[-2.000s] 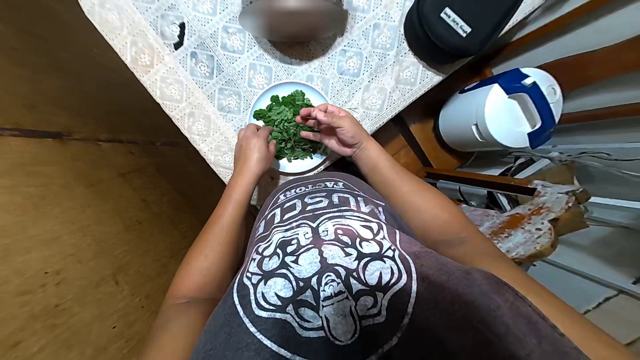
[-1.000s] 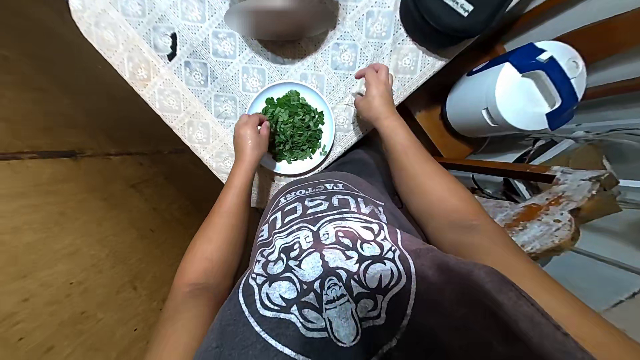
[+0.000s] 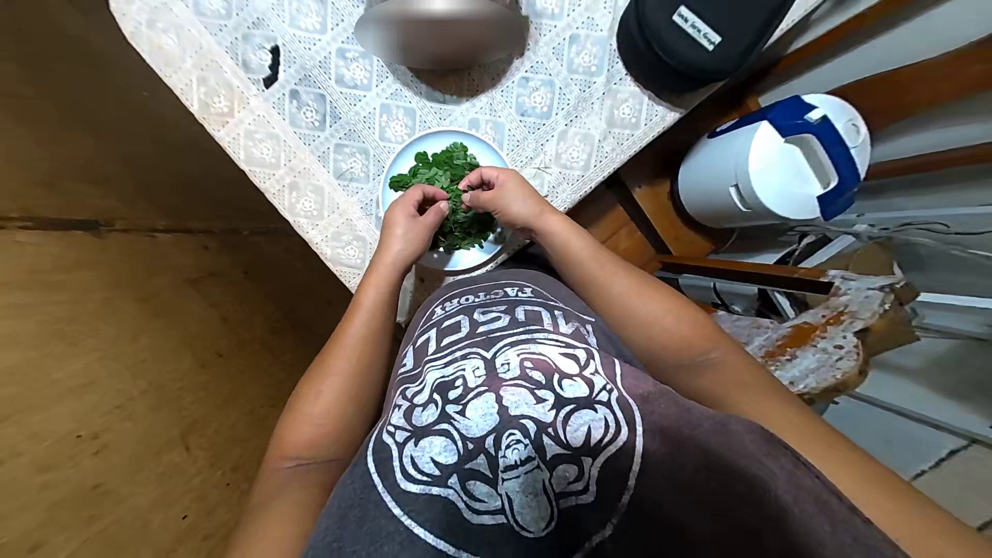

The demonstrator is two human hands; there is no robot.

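Observation:
A heap of green leaves (image 3: 463,226) lies on a round white plate (image 3: 401,160) near the table's edge. My left hand (image 3: 416,225) is over the left side of the heap, its thumb and forefinger pinched close together among the leaves. Over the right side is my right hand (image 3: 508,199), thumb and fingertips bent toward the left hand's tips. Whether either hand grips a leaf or a stem is too small to tell. Parts of the heap and the plate's lower rim are hidden behind the hands.
A patterned lace-like tablecloth (image 3: 353,159) covers the table. Beyond the plate stands a rounded metallic vessel (image 3: 442,35), partly blurred. A black case (image 3: 697,39) sits at the back right. A white and blue appliance (image 3: 775,159) stands right of the table, near cables and wooden slats.
My right hand was away on the tablecloth, right of the plate, a second ago; it is back over the leaves. My left hand has moved from the plate's left rim in over the heap.

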